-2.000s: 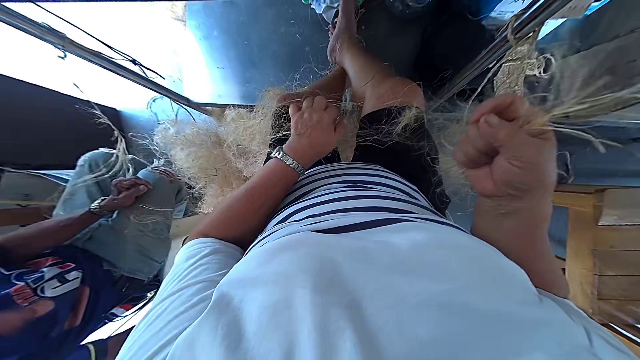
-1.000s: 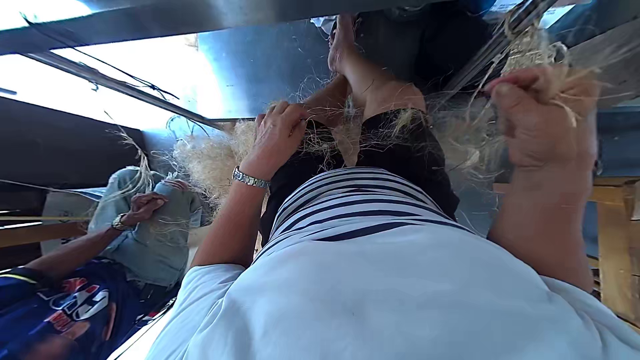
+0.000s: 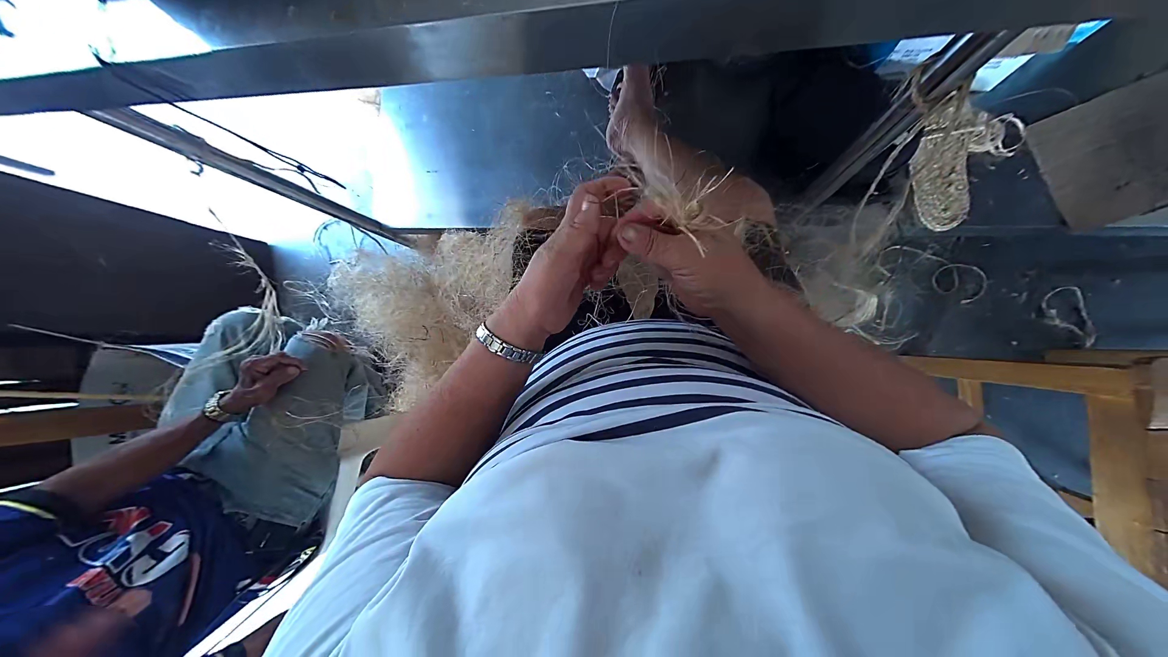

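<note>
My right hand (image 3: pixel 698 260) grips a small bunch of pale plant fibers (image 3: pixel 684 205), whose loose ends fan out above the fingers. Close against it, over my lap, is my left hand (image 3: pixel 579 246), wearing a metal wristwatch; its curled fingertips meet the right hand's, and what lies between them is too small to tell. A large tangled heap of the same blond fiber (image 3: pixel 429 301) sits just left of my left wrist. More loose strands lie over my dark shorts and to the right of my right forearm.
At the left, another person in torn jeans (image 3: pixel 274 438) sits with one hand on a knee. A braided fiber piece (image 3: pixel 942 169) hangs from a metal bar at the upper right. A wooden frame (image 3: pixel 1118 456) stands at the right; a metal beam (image 3: pixel 456 46) crosses the top.
My right hand, raised out at the right with fibers before, has come in to the middle. My left hand has moved right to meet it. The view has shifted somewhat.
</note>
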